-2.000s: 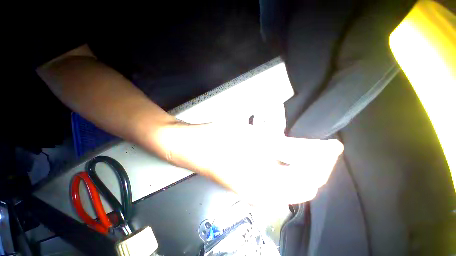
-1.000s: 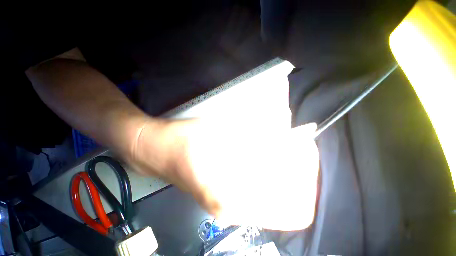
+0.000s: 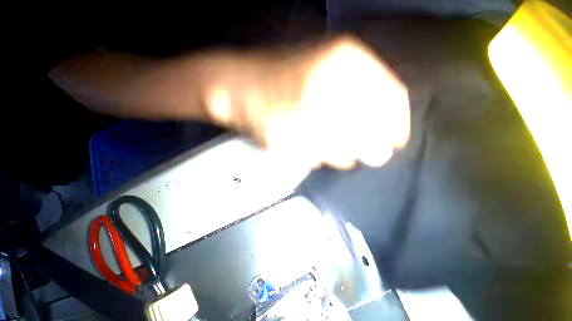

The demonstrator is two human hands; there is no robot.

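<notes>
Large dark charcoal cloth [image 3: 439,188] spreads over the centre and right, softly folded and partly blurred. My right hand [image 3: 351,106] comes in from the left and shows over the cloth near the upper centre. It is curled, blurred and washed out by glare, so whether it grips the cloth cannot be told. My left hand is not in view. The shiny presser foot area [image 3: 298,298] with a blue spot shows at lower centre, beside the grey metal plate [image 3: 219,260].
Scissors with red and dark loops [image 3: 153,241] rest at lower left, against a pale block [image 3: 172,305]. A blue basket [image 3: 116,160] is below the pale table's edge [image 3: 182,194]. A bright yellow shape [image 3: 533,81] fills the right edge.
My right hand has moved up from the centre. The cloth has shifted, and more metal plate and the table's dark seam show at lower centre. The scissors have not moved.
</notes>
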